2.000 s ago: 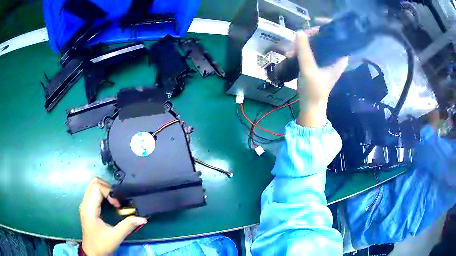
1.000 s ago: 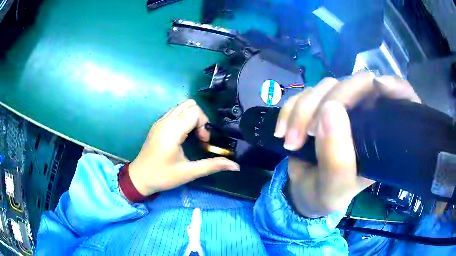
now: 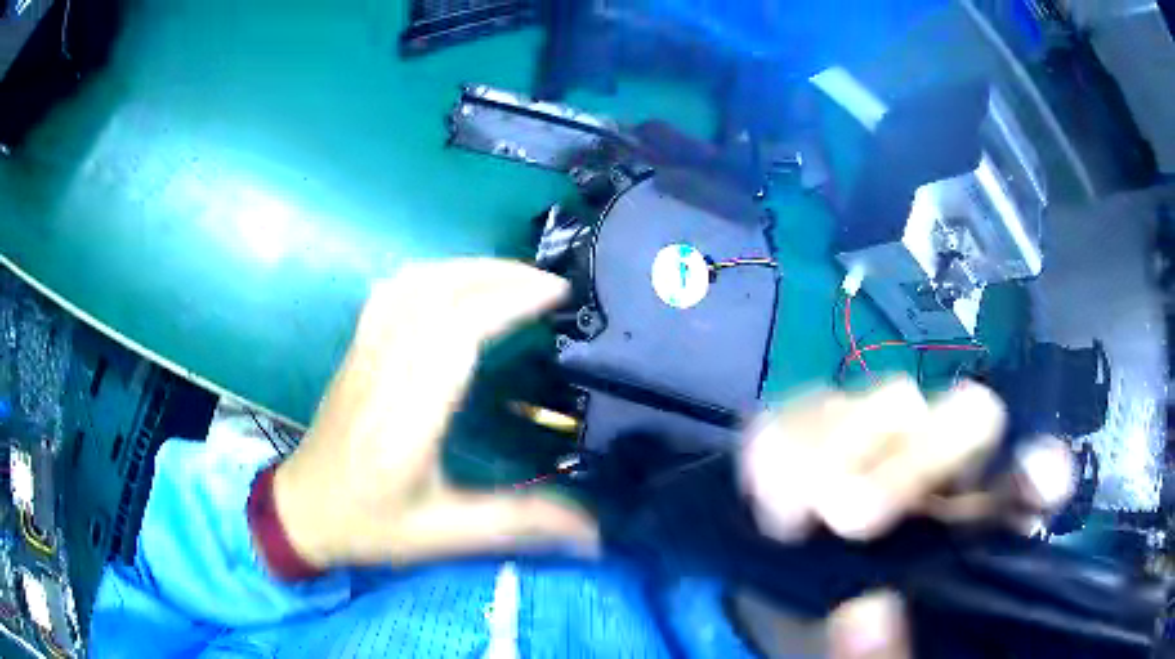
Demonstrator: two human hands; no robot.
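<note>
The flat black blower fan housing (image 3: 670,322) lies on the green bench, with a round white-blue label (image 3: 680,274) and thin lead wires. A black strip lies along its near edge, with a small yellow-gold piece (image 3: 548,417) at the lower left corner. My left hand (image 3: 419,418) is blurred, thumb and fingers spread wide around that corner; I see nothing held in it. My right hand (image 3: 889,470) is blurred and grips the thick black electric screwdriver (image 3: 1031,586). Its front end points left over the housing's near edge; the tip is too blurred to make out.
The screw feeder (image 3: 954,245) stands right of the housing, with red wires (image 3: 915,345) below it. A black strip (image 3: 535,129) lies at the housing's upper left. Another black part (image 3: 464,19) and a blurred blue bin (image 3: 825,32) are at the back. Black units stand at the right.
The view has shifted from two seconds ago. The screwdriver has come from beside the feeder to the housing's near edge, lower than one second ago. My left hand has opened wider.
</note>
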